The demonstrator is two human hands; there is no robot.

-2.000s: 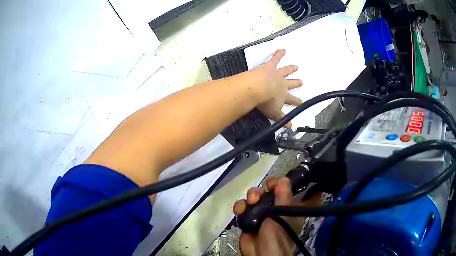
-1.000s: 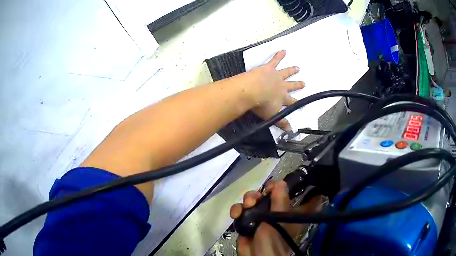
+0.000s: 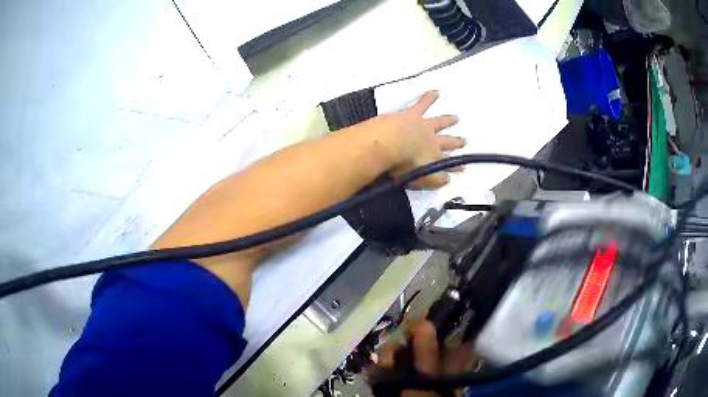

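Note:
My left hand point(image 3: 423, 143) lies flat, fingers spread, on the white top paper point(image 3: 485, 97) of a thick dark fabric stack point(image 3: 388, 221), whose cut layers show beside my forearm. My right hand point(image 3: 423, 349), blurred and partly cut off by the lower edge, is curled around the black machine handle. The cutting machine point(image 3: 543, 310) is at the lower right, its silver control box and red display blurred. A metal presser part point(image 3: 446, 209) is just below my left fingertips. A grey base plate corner point(image 3: 334, 302) shows on the table. The blade cannot be made out.
White marker paper point(image 3: 93, 155) with thin lines covers the left. A black power cord point(image 3: 287, 233) crosses over my left forearm to the machine. A black ribbed hose point(image 3: 454, 27) is at the top. A blue container point(image 3: 590, 81) and dark scraps point(image 3: 373, 349) lie beyond the table edge.
The machine has swung and tilted, bringing its control box lower and nearer. The base plate corner has come into view at lower centre. My left hand stays on the stack, slightly lower in view.

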